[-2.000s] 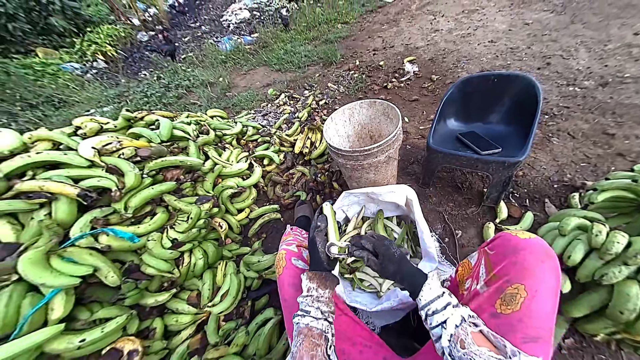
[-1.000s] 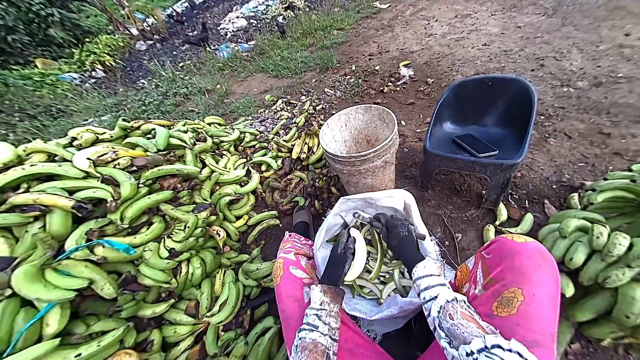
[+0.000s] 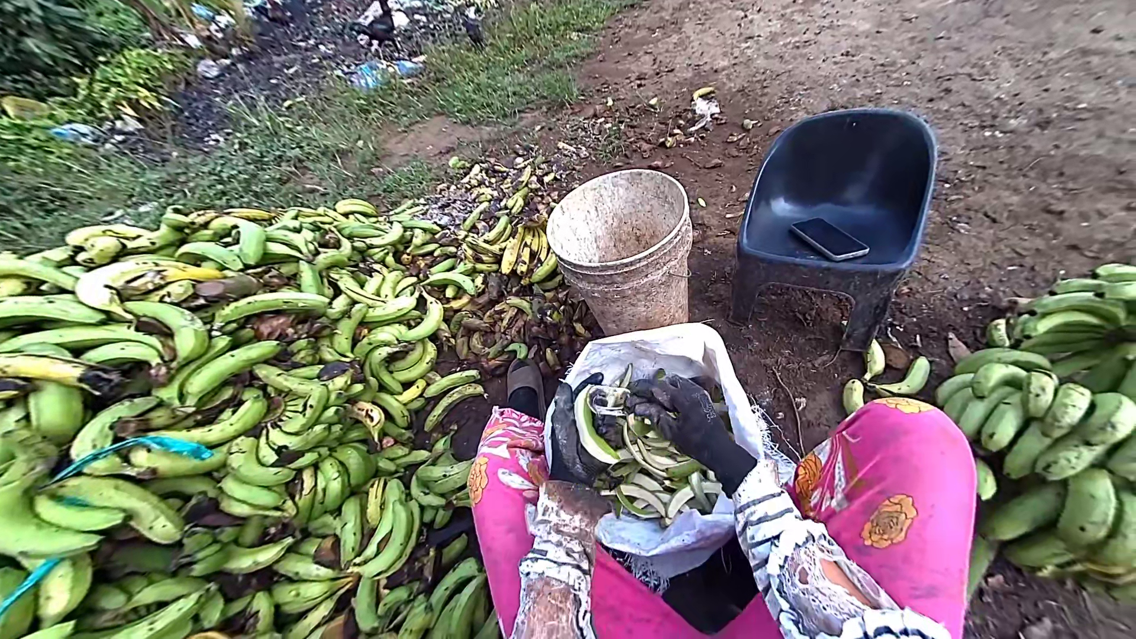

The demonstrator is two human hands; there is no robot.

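Note:
My left hand (image 3: pixel 571 435), in a dark glove, holds a partly peeled green plantain (image 3: pixel 590 426) over the mouth of a white woven sack (image 3: pixel 688 342). In my right hand (image 3: pixel 688 417), also gloved, is a small peeler (image 3: pixel 610 400) with a pale frame, its head against the upper part of the plantain. The sack stands between my knees, and strips of green peel (image 3: pixel 661 475) fill what shows of its inside. My right fingers hide the peeler's handle.
A large heap of green plantains (image 3: pixel 293 426) lies at left, with more bunches (image 3: pixel 1056 408) at right. Beyond the sack stand a dirty plastic bucket (image 3: pixel 630 266) and a dark plastic chair (image 3: pixel 843 186) with a phone (image 3: pixel 830 240) on its seat.
One second ago my left hand held a pale, peeled plantain, with my right hand apart from it. Now a plantain with green skin is in my left hand, and the peeler is against it.

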